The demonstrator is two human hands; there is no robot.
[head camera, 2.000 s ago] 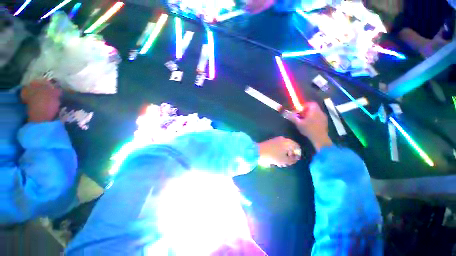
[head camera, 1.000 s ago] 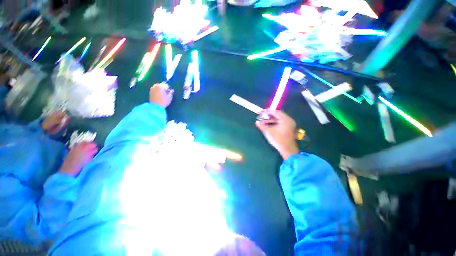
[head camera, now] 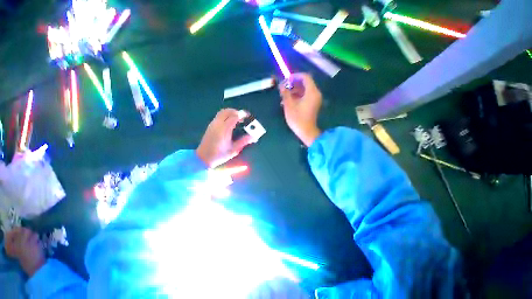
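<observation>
My left hand (head camera: 220, 139) holds a white square housing (head camera: 255, 129) with a dark round hole, between thumb and fingers; a white band shows on a fingertip. My right hand (head camera: 302, 105), to its right and a little higher, pinches the lower end of a lit blue-violet LED strip (head camera: 273, 48) that points up and left. A flat white strip (head camera: 249, 88) extends left from near the same fingers. The strip's control end is mostly hidden by the fingers. The two hands are apart.
Lit strips pile up at the upper left (head camera: 81, 32) and glare over my lap (head camera: 204, 251). A grey metal support (head camera: 449, 64) slants at right above a tan-handled tool (head camera: 385, 139). A black bag (head camera: 496, 131) lies far right. A neighbour's hand (head camera: 24, 248) is by a plastic bag (head camera: 32, 181).
The view has shifted right. My left hand has come from the strips on the bench toward my right hand, now with the square housing. My right hand still holds the lit strip.
</observation>
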